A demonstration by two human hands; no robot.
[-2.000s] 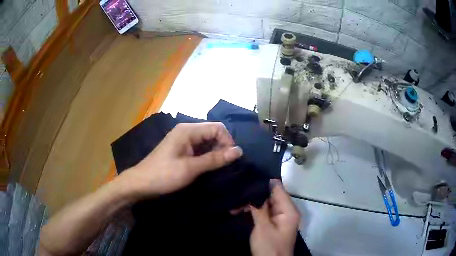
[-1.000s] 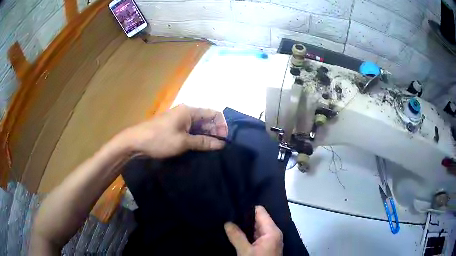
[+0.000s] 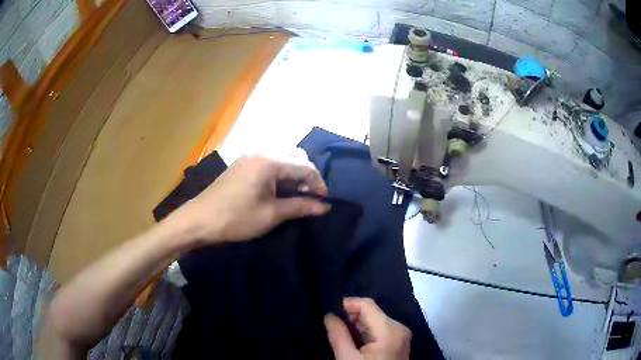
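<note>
A dark navy to black garment piece point(image 3: 372, 225) covers the table edge and hangs toward my lap, left of the needle area. My left hand point(image 3: 260, 193) pinches a fold of it between thumb and fingers near the middle. My right hand point(image 3: 369, 332) pinches the cloth lower down, near the bottom of the view. The cloth's right edge lies beside the presser foot point(image 3: 398, 195); whether it is under the foot I cannot tell. Detail in the black folds is hard to see.
The sewing machine head point(image 3: 492, 133) stands right of the cloth. Loose thread point(image 3: 482, 218) and blue-handled thread snips point(image 3: 559, 281) lie on the bed. Tan cardboard point(image 3: 147, 133) with orange tape is at left. A phone point(image 3: 173, 13) leans at the wall; a blue lamp head point(image 3: 531, 69) is behind the machine.
Since two seconds ago, my right hand has moved down the cloth, away from the needle area. More of the blue-lit cloth shows, and a dark flap stands out at its upper left.
</note>
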